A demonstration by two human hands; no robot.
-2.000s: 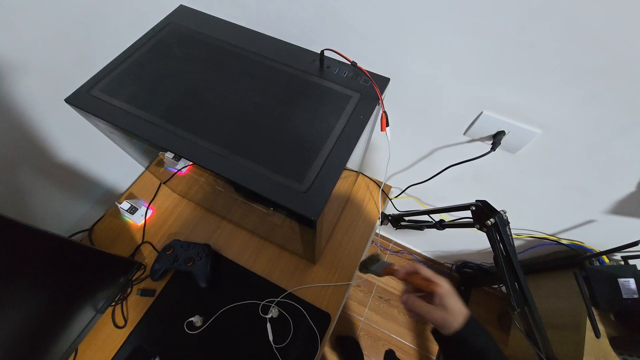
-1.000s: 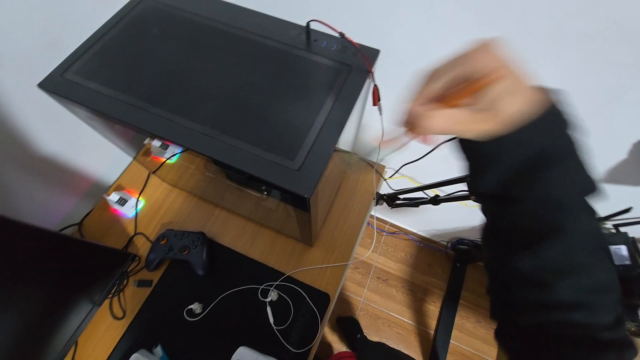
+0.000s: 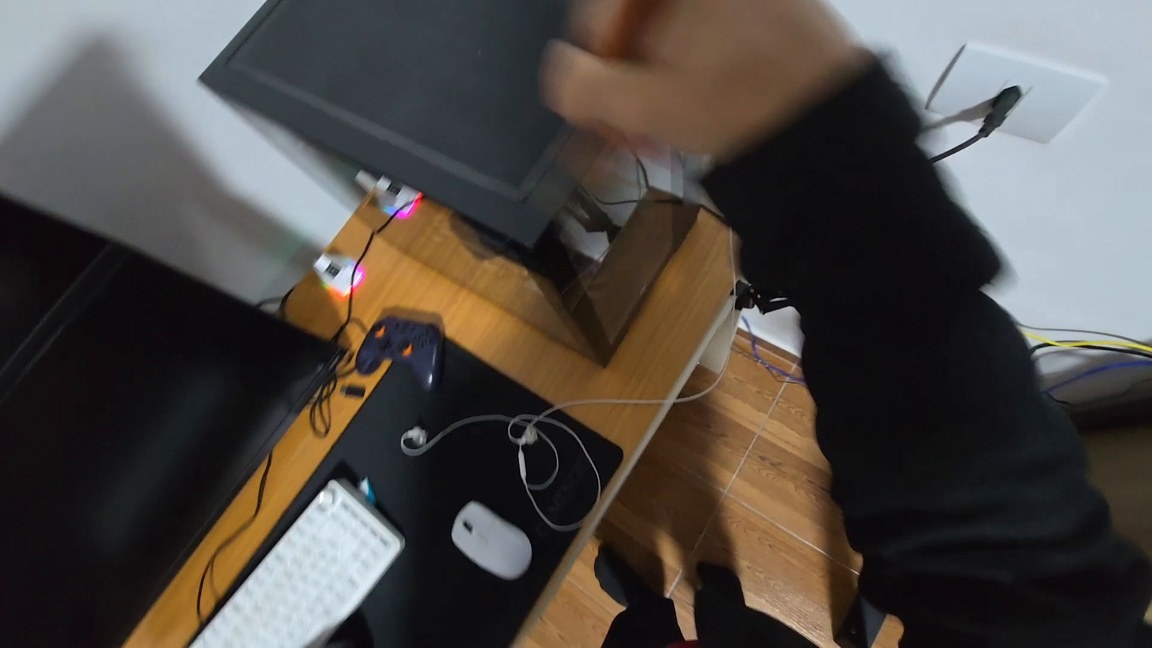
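Observation:
My right hand (image 3: 702, 76), blurred and in a black sleeve, is over the near right end of the black computer case (image 3: 405, 81). Its fingers close around the orange-brown handle of a brush (image 3: 630, 27); the bristles cannot be made out. Whether the brush touches the case cannot be told. The case stands at the back of the wooden desk (image 3: 670, 337), with its dark top panel facing up and a see-through side. My left hand is not in view.
A game controller (image 3: 402, 346), white earphones (image 3: 528, 436) and a white mouse (image 3: 490, 540) lie on or beside a black desk mat (image 3: 432, 504). A white keyboard (image 3: 306, 567) is nearer. A monitor (image 3: 135, 405) stands left. A plug sits in a wall socket (image 3: 1035, 90).
My right hand, with the brush, has gone from low beside the desk, up past the case's right side, to over the case. The view has shifted, bringing the keyboard and mouse into sight.

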